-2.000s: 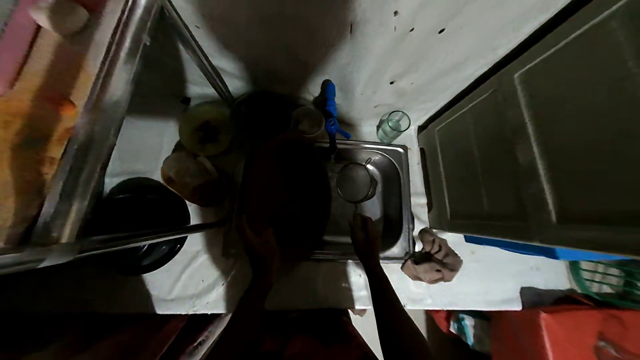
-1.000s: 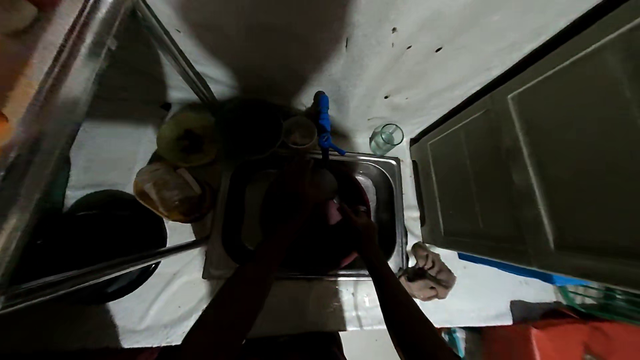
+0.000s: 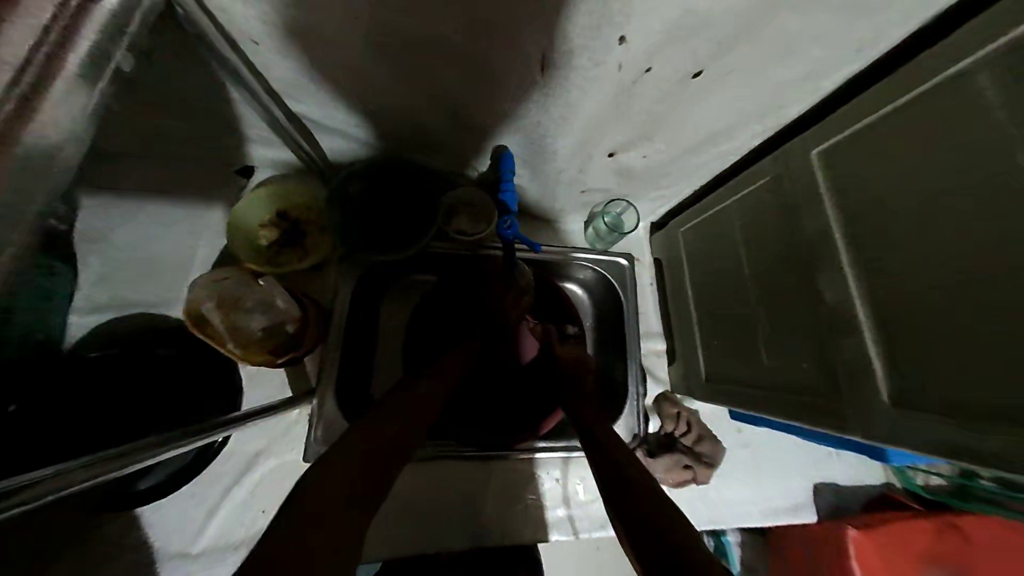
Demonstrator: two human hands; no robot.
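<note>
Both my forearms reach into the stainless steel sink, which lies in deep shadow. My right hand is near a pinkish thing in the sink's middle, but its fingers are too dark to read. My left hand is lost in the dark to the left of it. A large dark round thing with a reddish edge fills much of the basin. The blue faucet stands at the back rim, over the basin. Beside it on the left is a small round cup.
Right of the faucet stands a clear drinking glass. A crumpled cloth lies at the sink's right front corner. On the left are a greenish round vessel, a plastic-wrapped bowl, a black basin and metal rack bars.
Two seconds ago my right hand was at a round strainer or small pan with a handle in the sink; that shape is no longer distinct. Both arms now reach toward the sink's middle.
</note>
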